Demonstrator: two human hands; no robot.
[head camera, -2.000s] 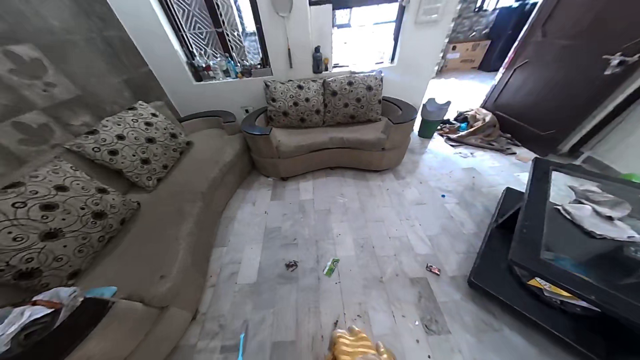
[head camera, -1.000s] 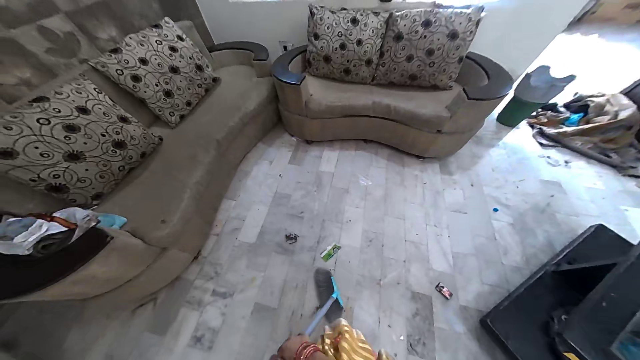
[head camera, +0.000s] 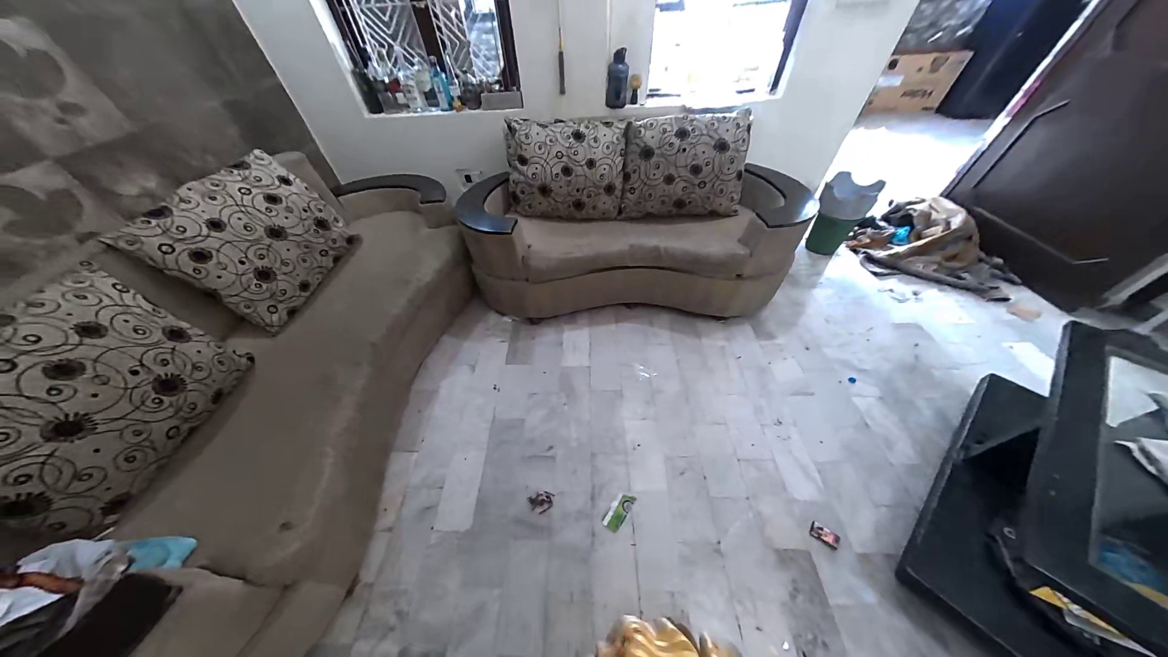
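Neither my left hand nor my right hand shows in the head view. A bit of gold, shiny cloth (head camera: 664, 637) shows at the bottom edge, in front of my body. Beyond it on the tiled floor lie a green and white wrapper (head camera: 619, 513), a small dark crumpled scrap (head camera: 541, 501) to its left and a small red and dark packet (head camera: 824, 535) to its right. Farther off is a small blue bottle cap or disc (head camera: 852, 380).
A long beige sofa (head camera: 319, 411) with patterned cushions runs along the left. A two-seat sofa (head camera: 630, 283) stands ahead. At the right are a black table with a glass top (head camera: 1058, 493), a green bin (head camera: 828, 234) and a heap of cloth (head camera: 940, 237) near the dark door (head camera: 1077, 155).
A hand with red bangles and a blue-handled tool with a dark flat head, seen at the bottom one second ago, are out of view. The view has tilted back up.
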